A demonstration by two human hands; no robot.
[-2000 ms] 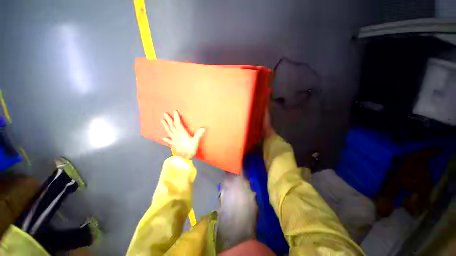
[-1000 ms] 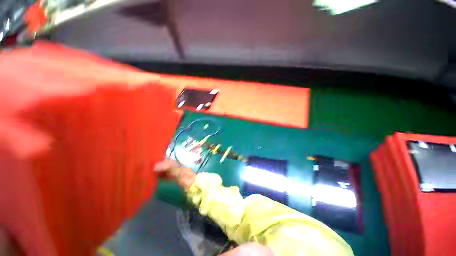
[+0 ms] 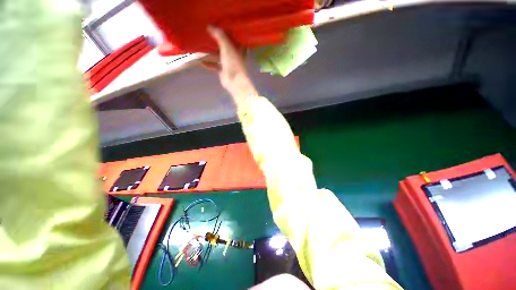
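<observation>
A red foam stack (image 3: 237, 22) is raised at the top of the view, at shelf height, and is cut off by the upper edge. My right hand (image 3: 232, 68) is bare, with its fingers against the stack's near underside, supporting it. My left hand is out of the picture; only my blurred yellow sleeve (image 3: 51, 147) fills the left side.
A shelf edge (image 3: 362, 14) crosses the top, with red sheets at its left. Below, the green mat holds a laptop (image 3: 138, 229), blue cable (image 3: 164, 266), test wiring and black panels (image 3: 269, 260). Foam with two panels lies along the back; a foam stack (image 3: 418, 226) bearing a panel stands right.
The view has swung from the floor to the bench and shelf. The red foam stack has gone from in front of me, past the bench's left, up to shelf height. My left hand has left view.
</observation>
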